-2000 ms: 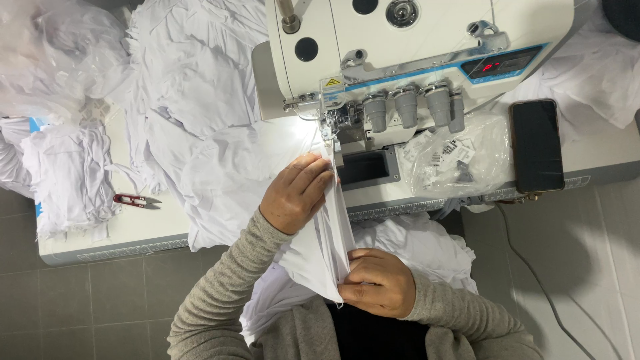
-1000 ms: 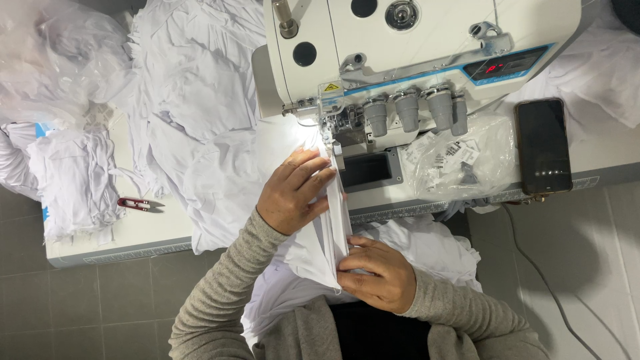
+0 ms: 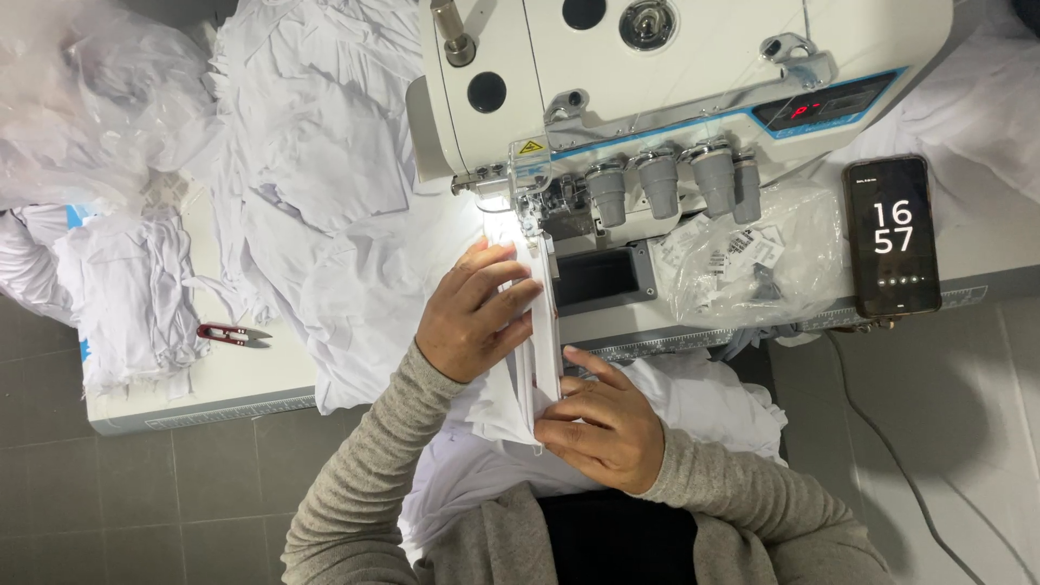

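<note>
A white overlock sewing machine (image 3: 691, 89) stands over the table, its lamp lighting the needle area. A strip of folded white fabric (image 3: 546, 341) runs from the presser foot (image 3: 532, 226) down toward my body. My left hand (image 3: 479, 313) lies on the fabric just below the foot, fingers spread over its left side. My right hand (image 3: 605, 418) holds the lower end of the strip between thumb and fingers. More white cloth (image 3: 691, 394) hangs below the table edge and over my lap.
Piled white fabric (image 3: 317, 162) covers the table's left part. Farther left are a bundle of white pieces (image 3: 130, 301), red-handled thread snips (image 3: 233, 335) and clear plastic (image 3: 89, 97). A plastic bag with labels (image 3: 764, 260) and a phone (image 3: 892, 236) lie on the right. A cable (image 3: 886, 455) hangs there.
My right hand's fingers have opened out somewhat along the strip's lower end. My left hand remains near the presser foot. The phone screen, dark earlier, is lit.
</note>
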